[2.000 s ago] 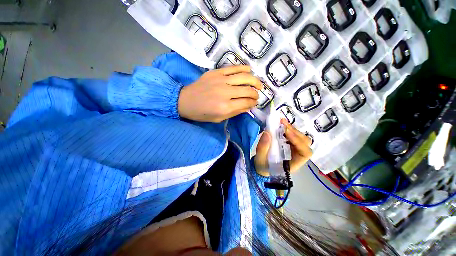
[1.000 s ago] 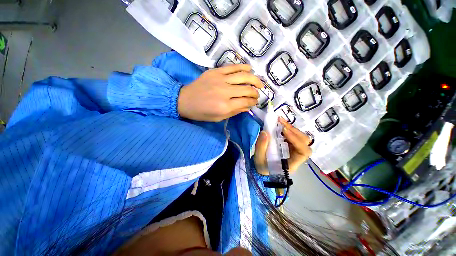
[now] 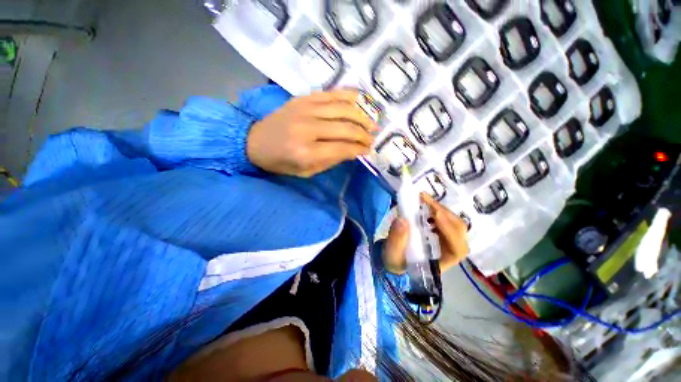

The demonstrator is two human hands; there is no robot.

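A whitish translucent blister tray (image 3: pixel 515 224) lies in front of me, with rows of black rounded-square housings (image 3: pixel 466 163). My right hand (image 3: pixel 448 237) holds a clear-white dispensing syringe (image 3: pixel 412 216) near the tray's lower left edge. Its thin yellowish tip points up, close to a housing (image 3: pixel 397 152) in the edge row. My left hand (image 3: pixel 310 133) lies over the tray's left edge with its back towards me. Its fingertips are by another, partly covered housing. Whether they grip the tray or a housing cannot be told.
A black controller (image 3: pixel 623 242) with a red light, round gauge (image 3: pixel 589 239) and yellow-green label stands at the right on a green mat. A white scrap (image 3: pixel 652 242) lies on it. Blue tube loops (image 3: pixel 539 322) hang below. Grey floor shows at the upper left.
The tray appears slightly further right and lower. My left hand has drawn back to the left, uncovering more of the edge-row housing. The syringe appears a little lower, still in my right hand.
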